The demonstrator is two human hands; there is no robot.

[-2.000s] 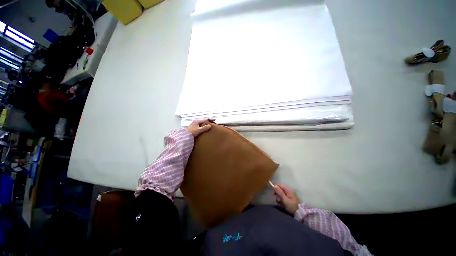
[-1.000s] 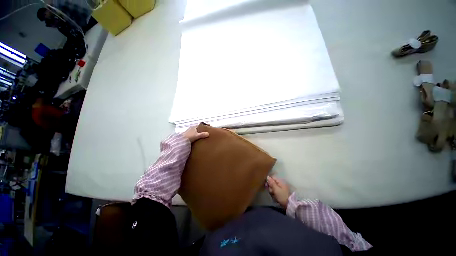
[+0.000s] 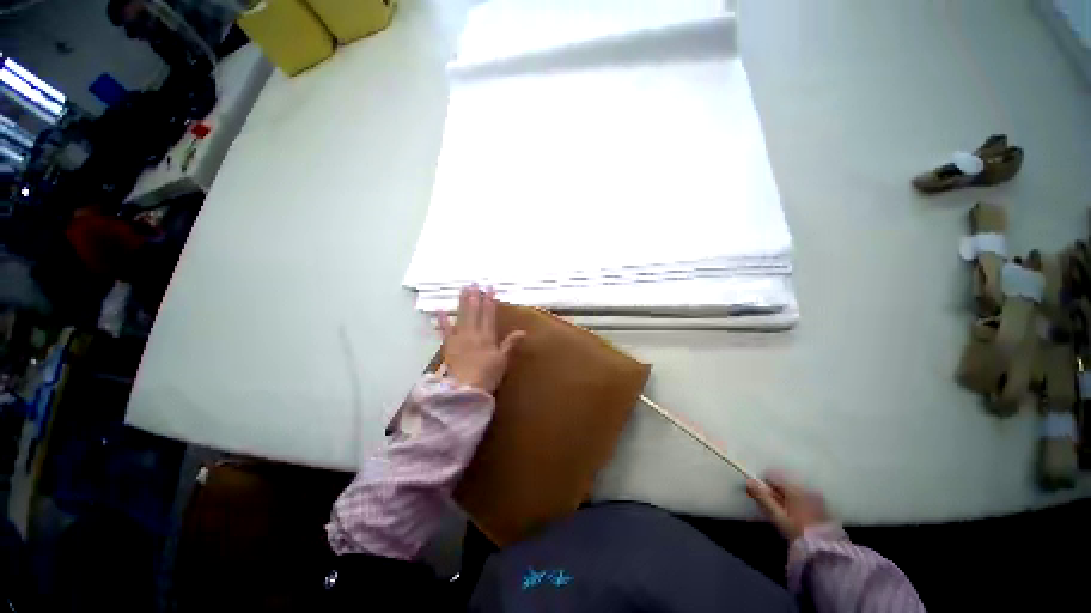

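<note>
A brown handbag body [image 3: 556, 413] lies tilted at the table's front edge, against my apron, its gold-coloured zipper line along the upper right edge. My left hand [image 3: 476, 347] rests spread on the bag's upper left part, fingertips near the paper stack. My right hand [image 3: 790, 503], slightly blurred, is closed on the end of a narrow pale strip [image 3: 700, 438]. The strip runs straight from the bag's right corner to my fingers. Whether it is joined to the bag is hidden.
A white paper stack [image 3: 610, 180] lies ahead on the pale table [image 3: 275, 252]. Tan strap bundles [image 3: 1007, 323] with white wraps are at right. Yellow bags [image 3: 293, 36] stand at far left. A brown bag [image 3: 245, 515] is low left. A person [image 3: 150, 42] is behind.
My right hand has moved right, away from the bag, and a long length of strip now shows. My left hand has shifted onto the bag's face, fingers spread.
</note>
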